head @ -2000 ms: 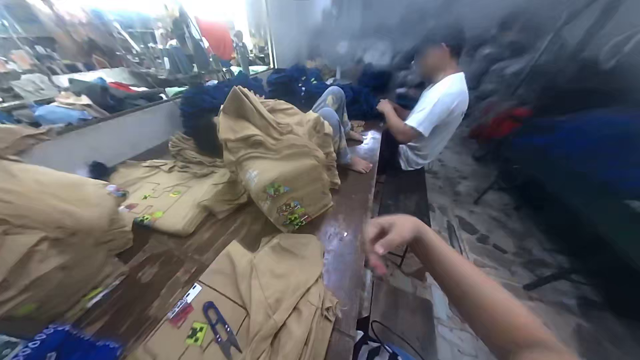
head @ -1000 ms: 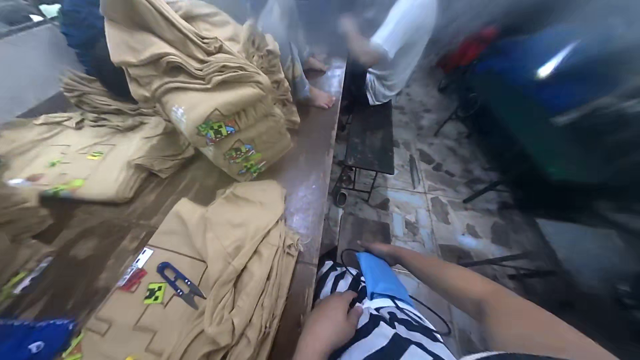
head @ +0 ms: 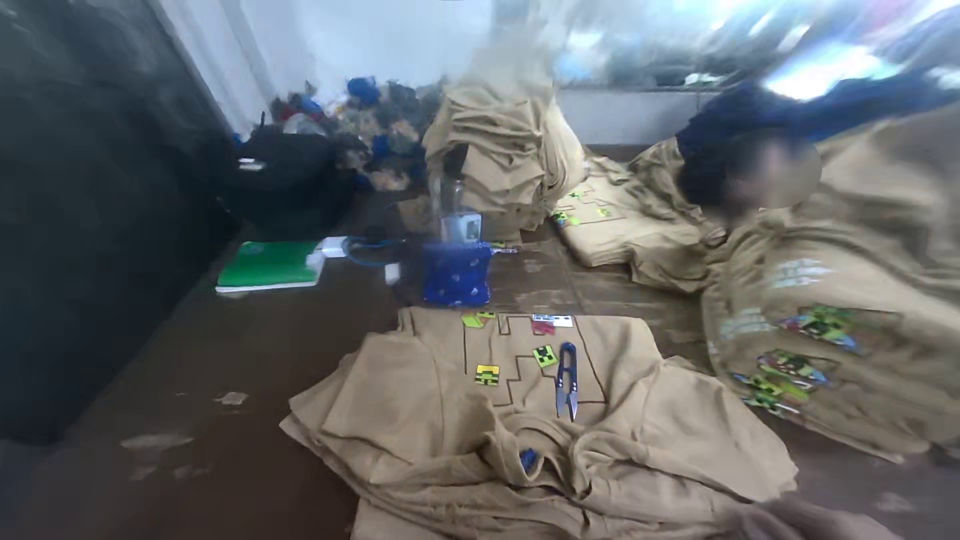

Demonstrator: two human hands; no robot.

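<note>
Tan T-shirts (head: 450, 450) lie stacked on the dark table, the top one printed with thin dark lines and small green and yellow patches. Blue-handled thread snips (head: 568, 382) rest on the print, blades toward me. A blurred brownish shape at the bottom right edge, over the shirts' corner, looks like part of my right hand (head: 806, 520); its fingers cannot be made out. My left hand is out of view. Just beyond the shirts stands a blue patterned pouch (head: 456, 276), with a clear container behind it.
A green notebook (head: 270, 264) and a white charger with a cable (head: 375, 242) lie at the left. More tan garments are piled behind (head: 502, 150) and at the right (head: 840, 300). A person's blurred head (head: 772, 169) shows behind the right pile.
The view has swung far to the left. A second ago both my hands were at a light-blue item and striped cloth by the bench; these are out of view now.
</note>
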